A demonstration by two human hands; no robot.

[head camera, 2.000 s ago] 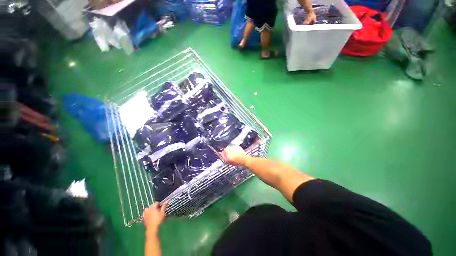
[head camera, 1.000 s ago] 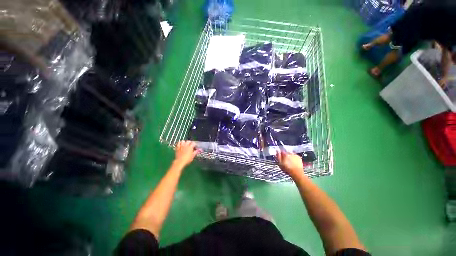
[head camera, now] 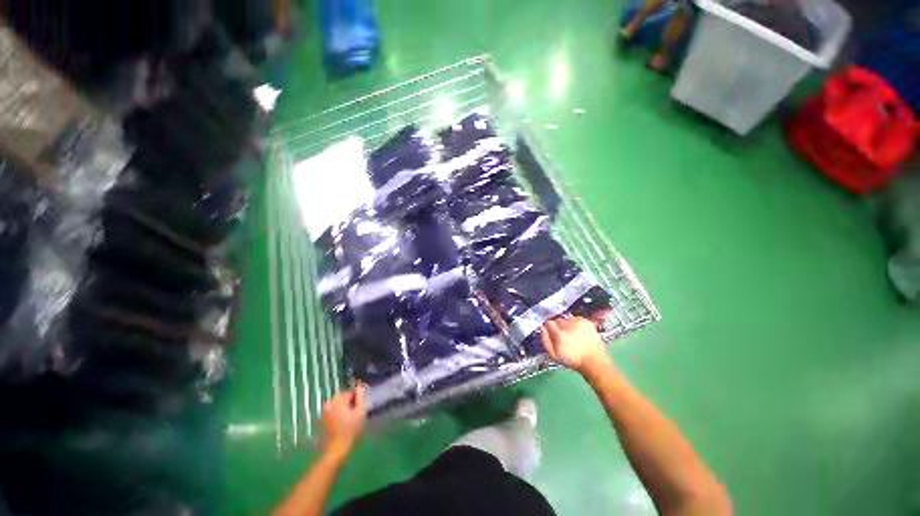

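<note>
The wire cage trolley (head camera: 285, 333) stands in front of me, turned at an angle. It is filled with dark polybagged garments (head camera: 404, 242) with pale printed bands and strong glare. A white paper sheet (head camera: 333, 188) lies on the load at the far left corner. My left hand (head camera: 345, 413) is closed on the near rim at its left end. My right hand (head camera: 575, 343) is closed at the near rim towards its right end, beside a bagged garment. The fingertips of both hands are partly hidden or blurred.
Dark hanging garments in clear plastic covers (head camera: 151, 252) line the left side. A blue plastic bag (head camera: 349, 40) lies on the green floor beyond the cage. At the upper right are a white tub (head camera: 731, 76), a person's legs and a red bundle (head camera: 857, 131). A grey-green sack (head camera: 905, 237) lies at the right edge.
The cage now appears turned and nearer, with both hands still on its near rim. The white tub and red bundle have shifted up and left in view as the camera turned.
</note>
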